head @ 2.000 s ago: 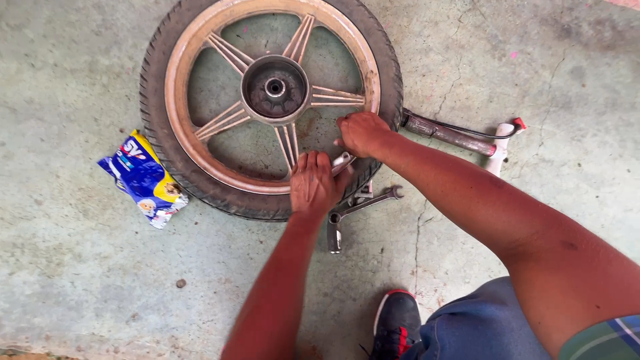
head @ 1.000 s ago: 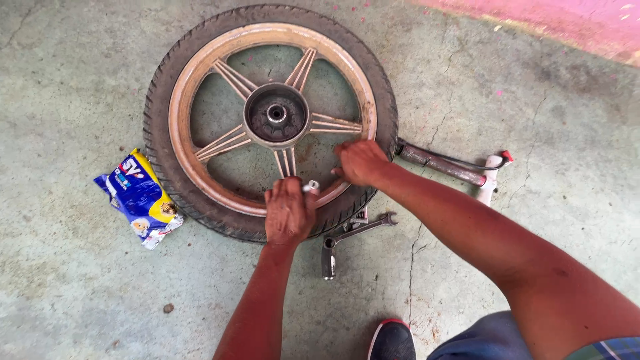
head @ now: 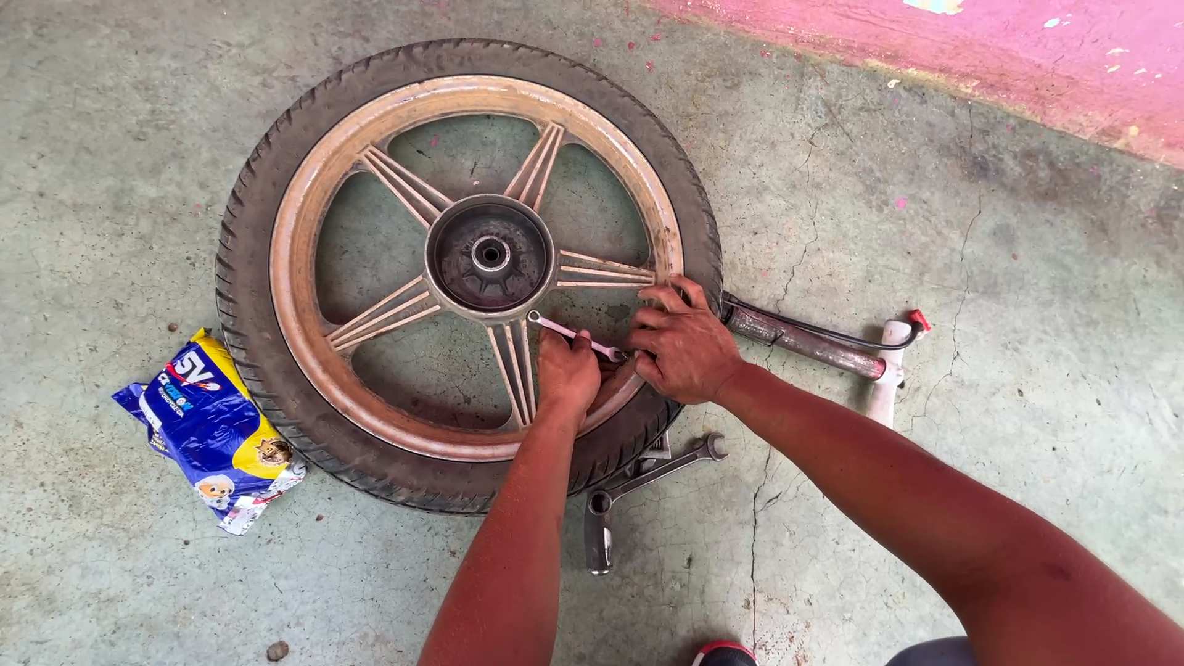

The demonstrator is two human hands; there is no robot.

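A motorcycle wheel with a bronze-coloured five-spoke alloy rim (head: 301, 305) and a black tire (head: 254, 194) lies flat on the concrete floor. My left hand (head: 567, 372) grips a small combination wrench (head: 573, 335); its ring end points toward the dark hub (head: 490, 253), and its open end lies by the rim's inner edge. My right hand (head: 686, 344) rests over the rim and tire at the lower right, its fingers bent near the wrench's open end. What those fingertips touch is hidden, perhaps at the valve area; I cannot tell.
Beside the tire's lower edge lie a larger open-end wrench (head: 680, 462) and a metal socket tool (head: 599, 536). A hand pump (head: 805, 342) with a black hose sticks out at the right. A blue and yellow plastic packet (head: 208, 416) touches the tire at left. A pink wall (head: 1045, 55) stands upper right.
The small wrench now shows at full length in my left hand, where earlier only one end showed. My right hand stays at the lower right of the rim. The view has shifted.
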